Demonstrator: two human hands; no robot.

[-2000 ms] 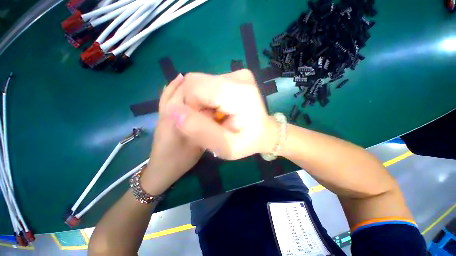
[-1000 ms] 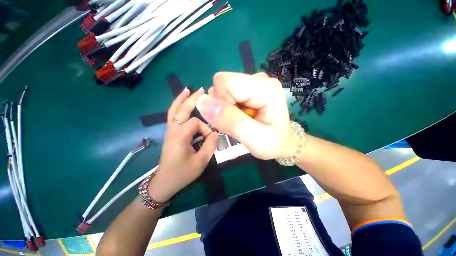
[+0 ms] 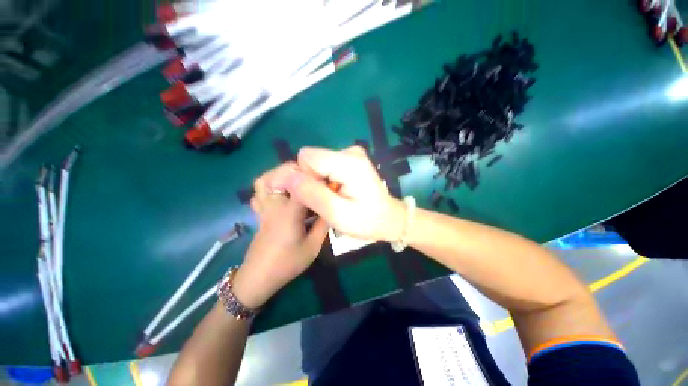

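My left hand (image 3: 281,230) is closed on one branch of a white cable (image 3: 185,310), which runs under my wrist; its held end is hidden. The other branch lies on the green bench, its dark-tipped end (image 3: 240,229) left of my hand. Both branches meet at a red connector (image 3: 146,349) near the front edge. My right hand (image 3: 353,197) is a fist around a tool with an orange handle (image 3: 333,185), mostly hidden. Its fingers touch or overlap my left fingertips. A white card (image 3: 348,243) shows partly beneath my hands.
A heap of small black housings (image 3: 471,109) lies right of my hands. A large pile of white cables (image 3: 264,53), red connectors leftward, lies beyond. A few cables (image 3: 53,264) lie far left. Black tape strips (image 3: 328,285) cross the bench. More red-ended cables (image 3: 661,21) sit top right.
Between one second ago and now my hands have closed together and their fingers meet. The view has shifted, so bench things appear lower and more of the cable pile shows.
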